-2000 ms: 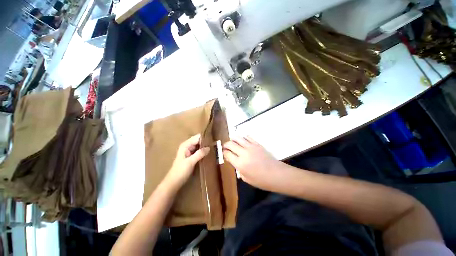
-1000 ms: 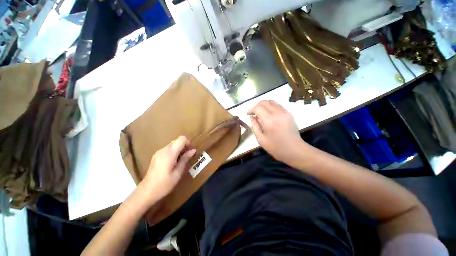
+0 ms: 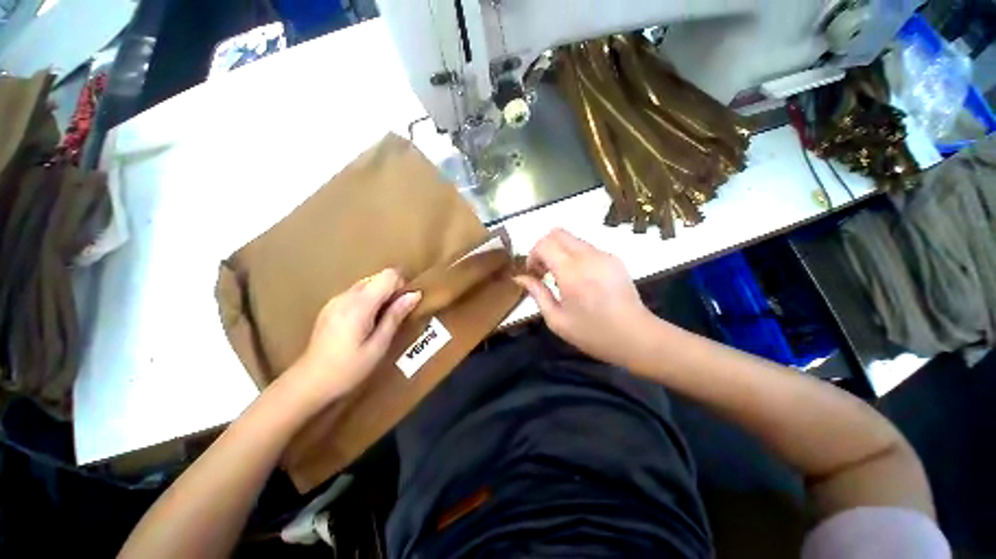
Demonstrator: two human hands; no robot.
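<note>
A tan-brown fabric panel (image 3: 350, 224) lies on the front of the white table, its lower part over the lap. A white brand label (image 3: 424, 348) with dark lettering is on it. My left hand (image 3: 364, 317) pinches a fold of the cloth just above the label. My right hand (image 3: 579, 289) pinches the panel's right corner. A short white strip (image 3: 481, 253) shows inside the fold there. The presser foot and needle area (image 3: 481, 169) is behind the panel, with no cloth under it.
The zipper bundle (image 3: 653, 137) lies right of the needle. A dark heap with gold glints (image 3: 868, 137) and grey-green cloth (image 3: 934, 262) are at far right. Stacked panels (image 3: 49, 257) hang at left. Blue bins (image 3: 754, 306) are under the table. The white table (image 3: 164, 360) ends at the lap.
The panel was turned from upright to slanted, and its label came into full view. My right hand was apart from the panel a second ago and now grips its corner. The view has shifted.
</note>
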